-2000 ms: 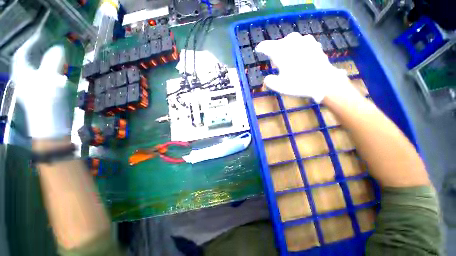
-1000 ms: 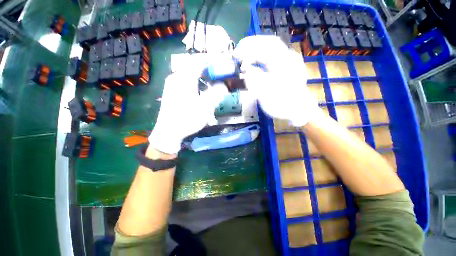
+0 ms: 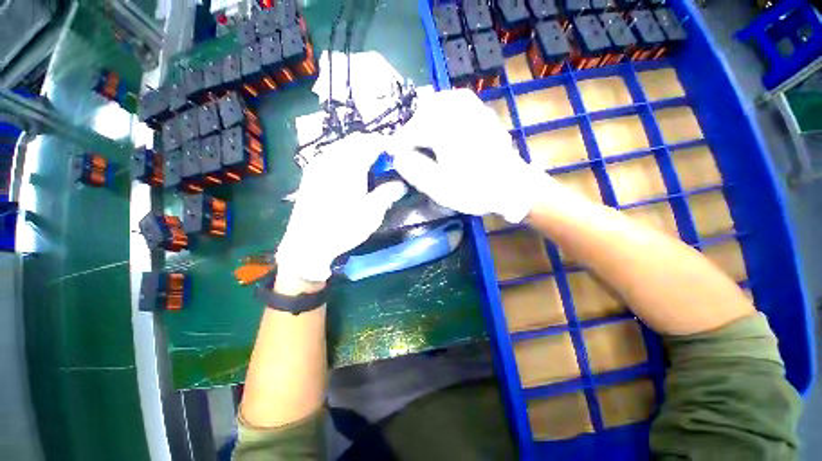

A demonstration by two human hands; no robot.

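My gloved left hand [image 3: 329, 212] and my gloved right hand [image 3: 464, 153] meet over the fixture [image 3: 311, 131]. Both have their fingers closed around a coil component [image 3: 383, 166]; only a small blue part and some dark surface show between the gloves. The hands cover most of the fixture plate. The pale blue tool [image 3: 406, 255] lies on the bench just below the hands. The orange-tipped item [image 3: 255, 270] lies left of my left wrist, partly hidden by it.
Coil components stand in rows [image 3: 203, 149] at left, with a few loose ones [image 3: 165, 292] near the pale rail [image 3: 146, 360]. A green conveyor [image 3: 81, 297] carries spaced coils. The blue divided tray [image 3: 500, 360] at right has coils in its far cells. Thin cables [image 3: 338, 54] run to the fixture.
My left hand came from the far left to the fixture, and my right hand came from the tray to meet it. Since then both stay together around the part while the view shifts slightly.
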